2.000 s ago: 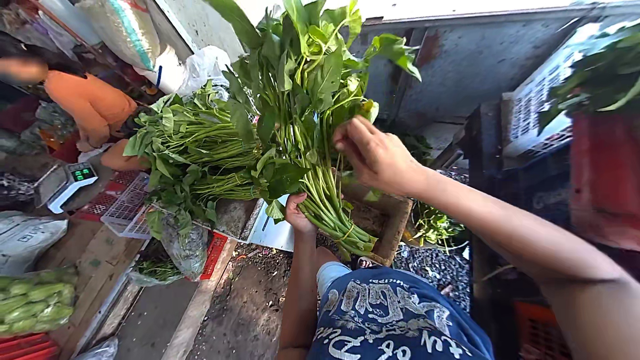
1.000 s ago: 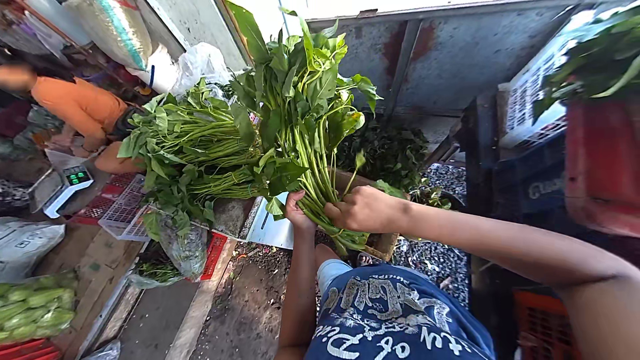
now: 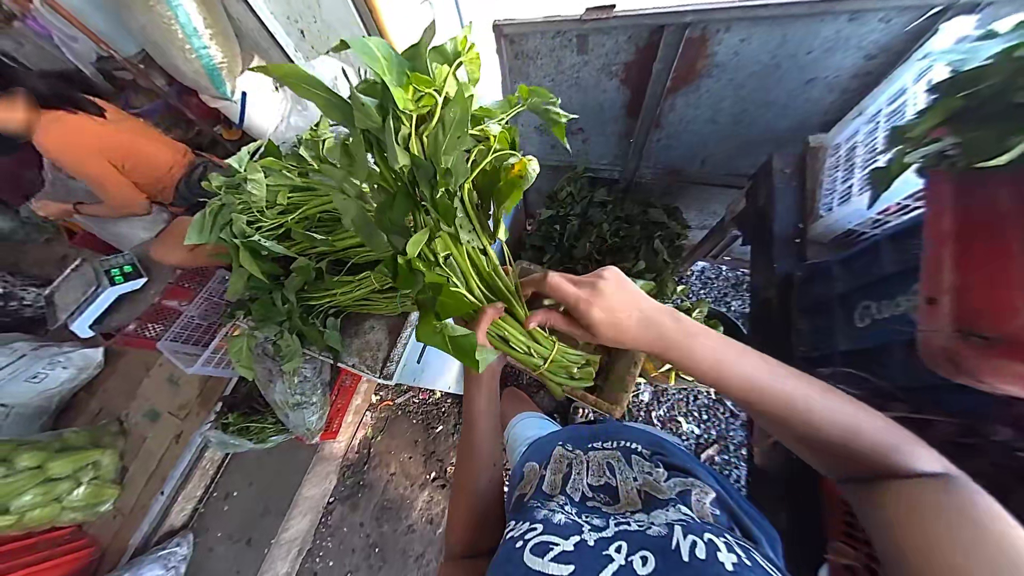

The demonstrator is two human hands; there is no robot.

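Note:
A bundle of long-stemmed leafy greens (image 3: 472, 248) slants across the middle of the view, leaves up and cut stem ends toward my lap. My left hand (image 3: 490, 332) is closed around its stems from the left, partly hidden by a leaf. A yellow band (image 3: 550, 356) circles the stems near the cut ends. On the right side of the stems, my right hand (image 3: 588, 304) has its fingers bent against the bundle, thumb and fingertips touching or very near it; whether it pinches a stem cannot be told. More tied greens (image 3: 320, 232) lie in a heap just left of the bundle.
A wooden crate (image 3: 620, 380) is below the stems. Dark leafy greens (image 3: 608, 228) lie behind it by a metal panel (image 3: 720, 88). Stacked plastic crates (image 3: 868, 136) stand at right. At left are a person in orange (image 3: 112, 160), a digital scale (image 3: 112, 284) and a bag of green vegetables (image 3: 60, 476).
My right hand was raised among the leaves two seconds ago, then came down to the stems beside my left hand. It now sits slightly apart from the left hand, fingers bent.

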